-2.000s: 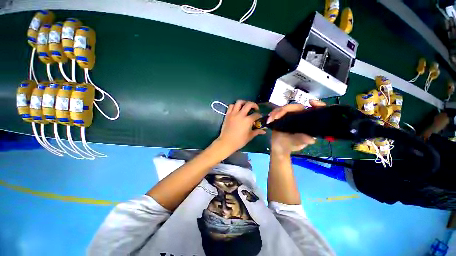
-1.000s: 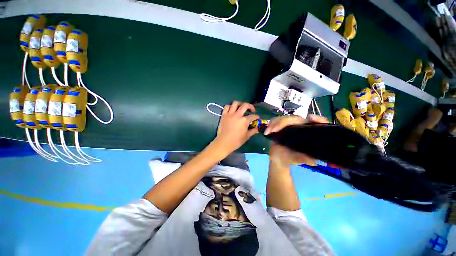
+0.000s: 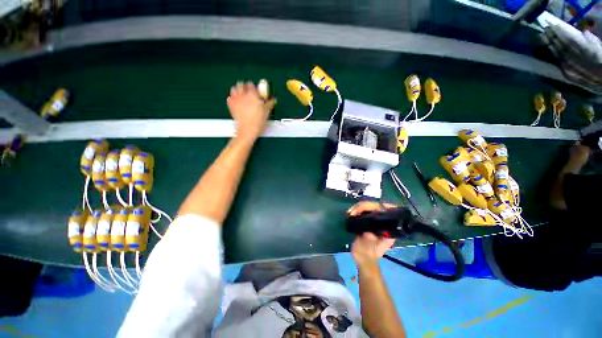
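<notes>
My left hand [image 3: 249, 109] reaches over the pale rail onto the far green strip. A yellow housing [image 3: 263, 90] shows between its finger and thumb, partly hidden by the hand. My right hand [image 3: 371, 245] holds the black electric screwdriver [image 3: 383, 222] near the bench's front edge, with a red spot on its side. The white screw feeder [image 3: 363, 148] stands just beyond the right hand. Its top is open and its lower ledge faces me.
Yellow housings stand in two rows [image 3: 105, 228] at left. A loose heap [image 3: 478, 175] lies at right beside a neighbour's arm [image 3: 573, 168]. Spaced housings [image 3: 300, 91] lie on the far strip beyond the pale rail [image 3: 297, 128]. A thin dark tool [image 3: 424, 179] lies right of the feeder.
My left hand has moved from the screwdriver tip, forward and left onto the far strip. My right hand holds the screwdriver apart from it. The view has shifted, showing more of the strip.
</notes>
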